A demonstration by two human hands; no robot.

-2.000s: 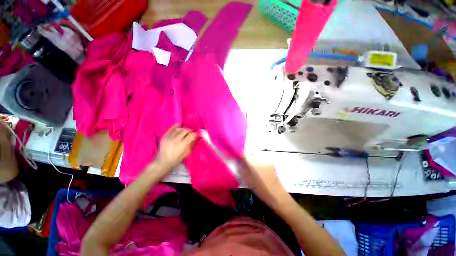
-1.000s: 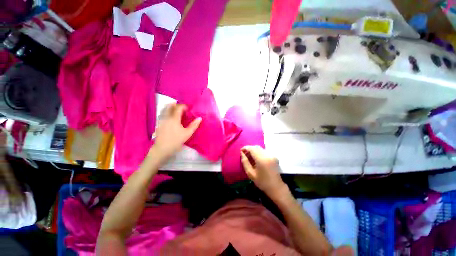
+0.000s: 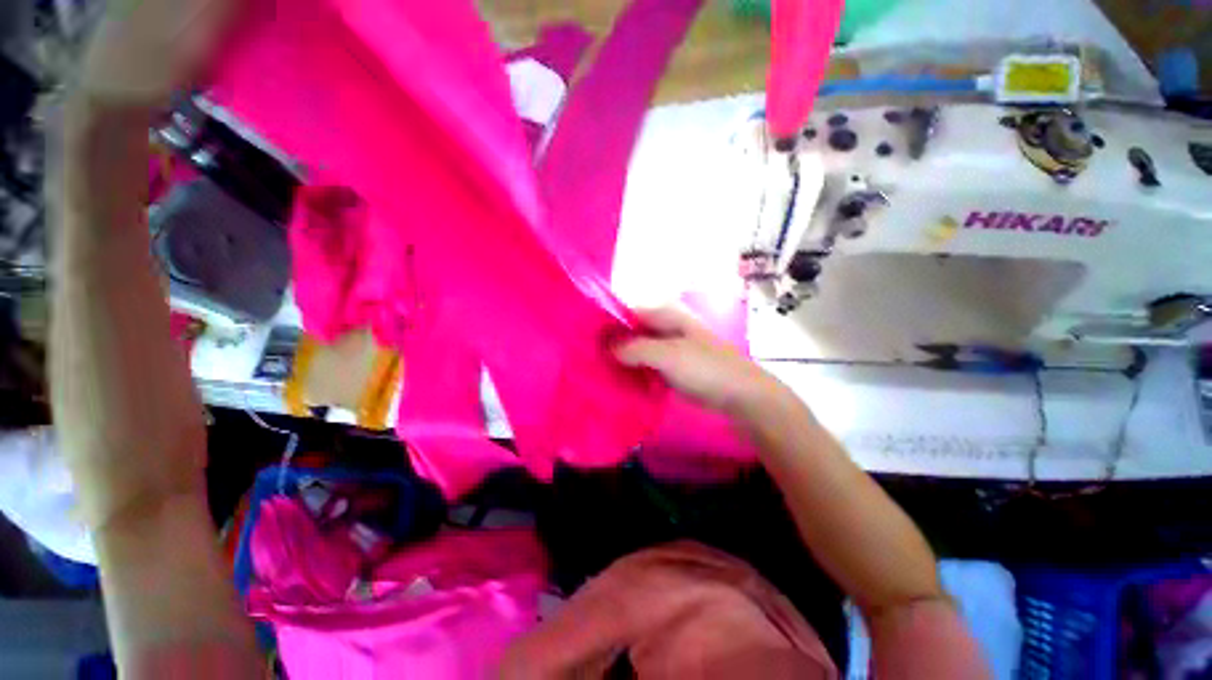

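Observation:
A large bright pink fabric piece (image 3: pixel 459 213) is stretched up from the table toward the upper left. My right hand (image 3: pixel 678 356) pinches its lower right end in front of the machine. My left hand (image 3: pixel 160 40) is raised at the top left, blurred and partly cut off; its fingers and hold on the fabric cannot be made out. A darker magenta cut piece (image 3: pixel 598 146) lies behind. Another magenta piece (image 3: pixel 698 432) lies under my right hand at the table's front edge. The white HIKARI sewing machine (image 3: pixel 957 239) stands to the right.
A crumpled pink heap (image 3: pixel 348 259) lies left on the table, near cardboard with orange-brown tape (image 3: pixel 343 383). Below the table are a blue basket (image 3: pixel 273 485) with pink work and another blue basket (image 3: pixel 1063 624) at right. A pink tool holder (image 3: pixel 802 67) rises above the machine head.
My left arm has swung up and left from the table, and the pink fabric now stretches across the pile. My right hand has moved slightly up and holds the fabric's end.

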